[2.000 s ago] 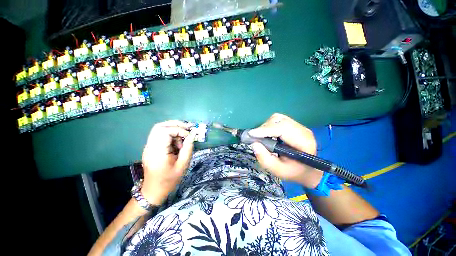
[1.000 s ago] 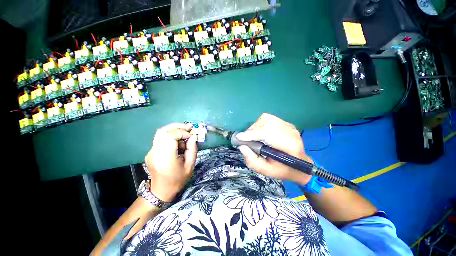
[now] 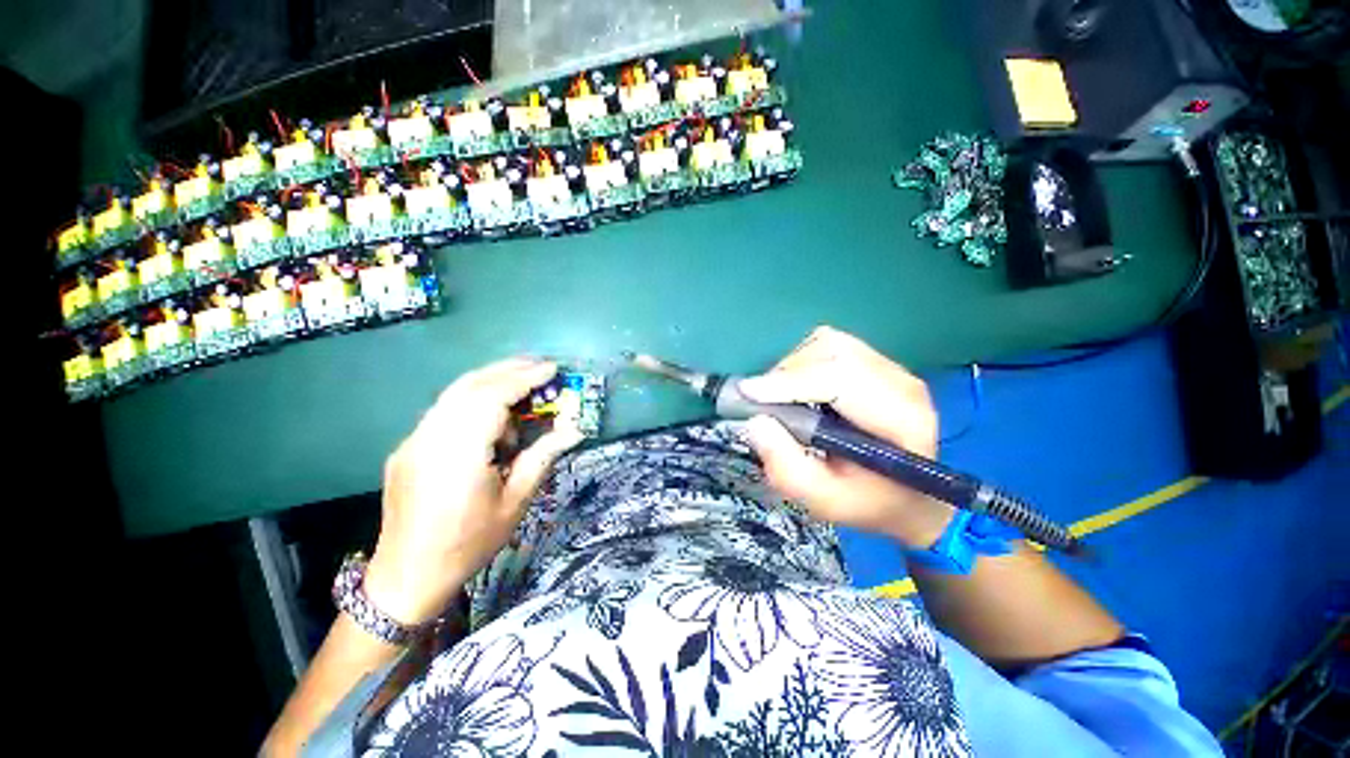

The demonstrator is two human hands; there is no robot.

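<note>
My left hand (image 3: 462, 471) holds a small power board assembly (image 3: 581, 400) between thumb and fingers, just above the bench edge near the apron. Its green side, a blue part and some yellow show; the rest is hidden by the fingers. My right hand (image 3: 841, 430) grips the black soldering iron (image 3: 918, 471) like a pen. The iron's metal tip points left towards the board, with a small gap between them. Rows of similar board assemblies (image 3: 430, 196) with yellow-and-white blocks and red wires stand at the upper left of the green mat (image 3: 666, 282).
A loose pile of small green boards (image 3: 959, 196) lies beside a black open cup (image 3: 1054, 208). Behind are the dark soldering station (image 3: 1167, 136) and a yellow sponge (image 3: 1041, 94). A black compartment tray (image 3: 1258, 400) is at the right. Black trays (image 3: 326, 59) stand behind the rows.
My left hand has moved slightly left and turned the board, so its green side and yellow part show more. The iron has drawn back to the right, its tip now apart from the board.
</note>
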